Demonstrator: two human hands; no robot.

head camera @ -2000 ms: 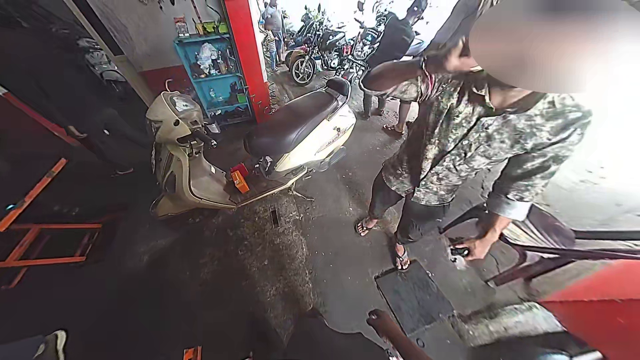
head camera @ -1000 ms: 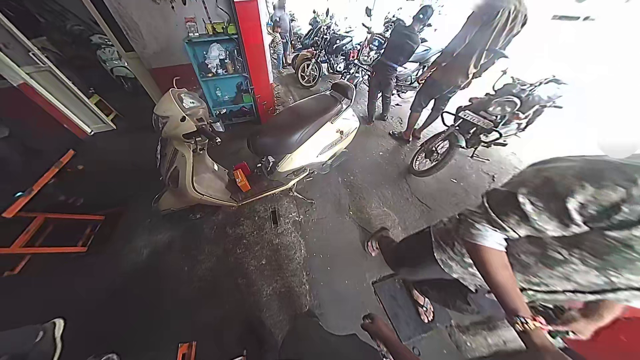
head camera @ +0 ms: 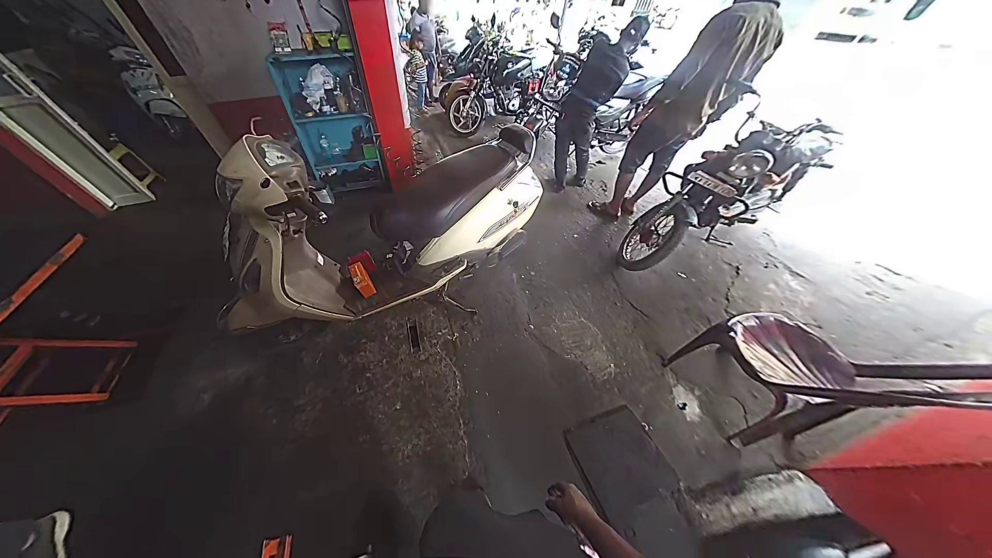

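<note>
My right hand (head camera: 570, 502) is low in the view, right of centre, with its fingers curled and no object visible in it. It is beside the dark cloth over my leg or body (head camera: 496, 523), near a dark floor cover (head camera: 624, 465). My left hand does not show. Ahead stands a cream scooter (head camera: 484, 225) with a dark seat (head camera: 446, 190), its front to the left. An orange box (head camera: 362, 280) and a red object (head camera: 362, 260) rest on its footboard.
A plastic chair (head camera: 790, 353) stands at the right by a red surface (head camera: 914, 457). Orange metal frames (head camera: 66, 342) are at the left. Behind the scooter are a blue shelf (head camera: 322, 116) and a red pillar (head camera: 384, 93). A motorcycle (head camera: 728, 182) and two people (head camera: 589, 93) are farther back.
The person in the patterned shirt, close on the right in both earlier frames, has left the view. The plastic chair and the motorcycle now show fully. My right hand stays low in the view.
</note>
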